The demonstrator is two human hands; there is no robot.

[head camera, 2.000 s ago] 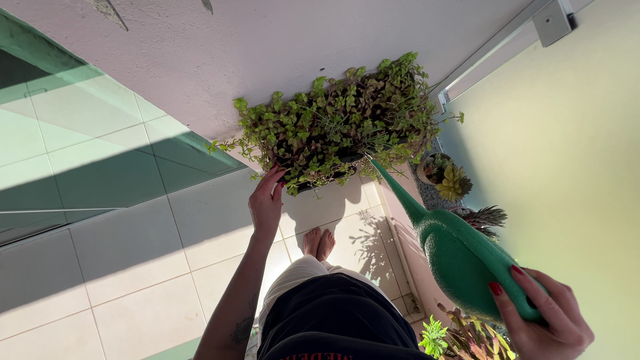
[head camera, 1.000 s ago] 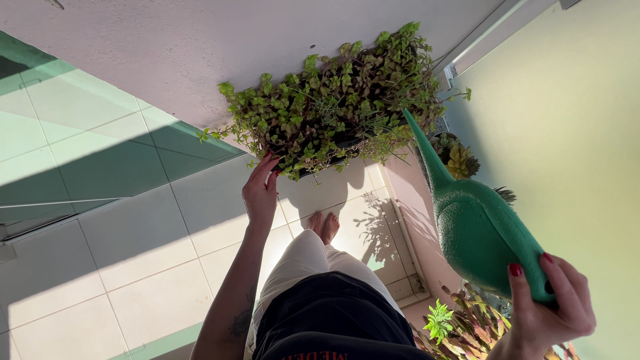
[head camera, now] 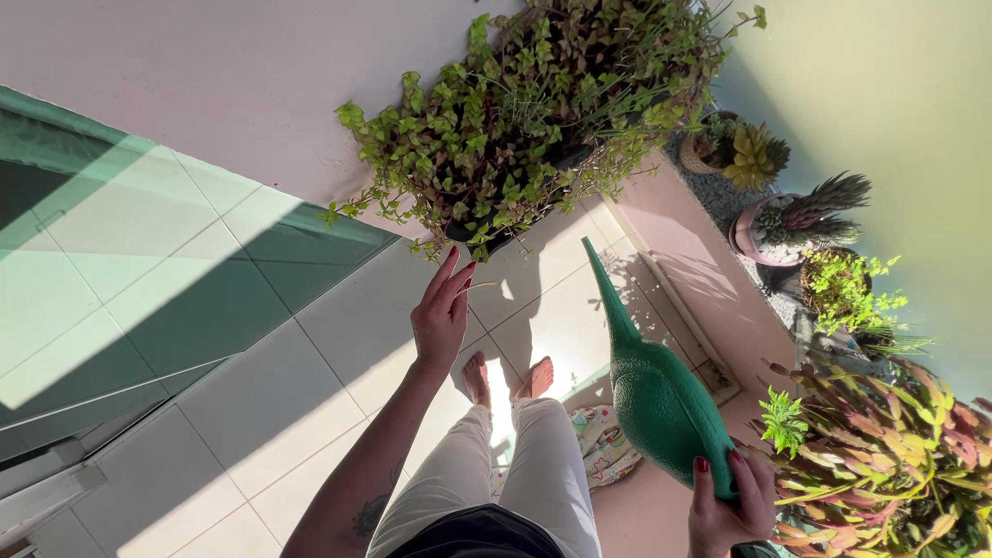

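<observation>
My right hand [head camera: 732,496] grips the rear end of a green plastic watering can [head camera: 663,395]. The can's long tapered spout points up and left, over the tiled floor and apart from the plants. My left hand [head camera: 444,318] is just below the left end of a leafy trailing plant [head camera: 465,147] in a dark planter on the wall. Between its fingers is a thin pale stem [head camera: 479,285]. Whether the fingertips touch the hanging leaves, I cannot tell.
Along the granite ledge [head camera: 697,190] at the right stand a yellow-green succulent [head camera: 752,159], a pink pot [head camera: 750,232] and a bright green potted plant [head camera: 841,291]. A reddish leafy plant [head camera: 891,457] spreads at lower right. Patterned fabric [head camera: 608,449] lies beside my legs.
The watering can's spout has moved away from the planter's foliage. My left hand has come off the planter's edge and holds a thin stem. The view has shifted markedly.
</observation>
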